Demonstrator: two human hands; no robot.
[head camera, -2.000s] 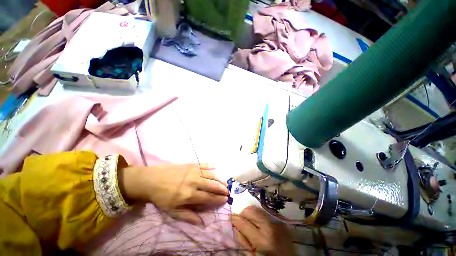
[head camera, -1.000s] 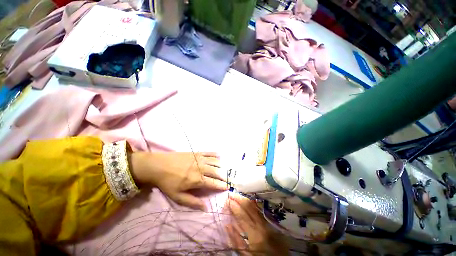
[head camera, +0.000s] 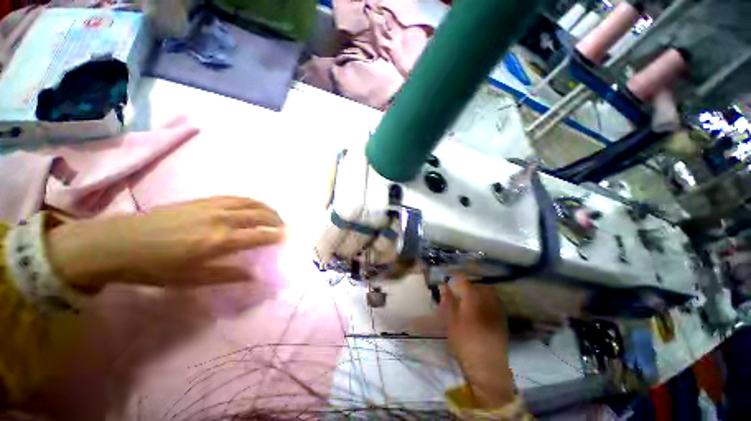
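The pale pink garment piece (head camera: 239, 353) lies on the white table, left of the sewing machine (head camera: 486, 214). My left hand (head camera: 177, 240) is over the cloth, fingers stretched toward the needle area, blurred; whether it grips the cloth is unclear. My right hand (head camera: 476, 325) is under the machine arm, right of the needle area, blurred, its fingertips partly hidden; I cannot tell if it holds anything. The needle area (head camera: 338, 267) is blurred by glare and no dark strip is distinct there.
The white carton (head camera: 82, 49) with dark contents stands at upper left. A grey-purple cloth (head camera: 239, 70) lies below a green bag (head camera: 280, 16). Crumpled pink cloth (head camera: 383, 49) is beyond the machine. A green tube (head camera: 445, 90) rises from its head. Pink thread cones (head camera: 657, 74) stand behind.
The view has turned right. My left hand has drawn back left from the needle. My right hand has moved away from the needle to the right, under the machine arm.
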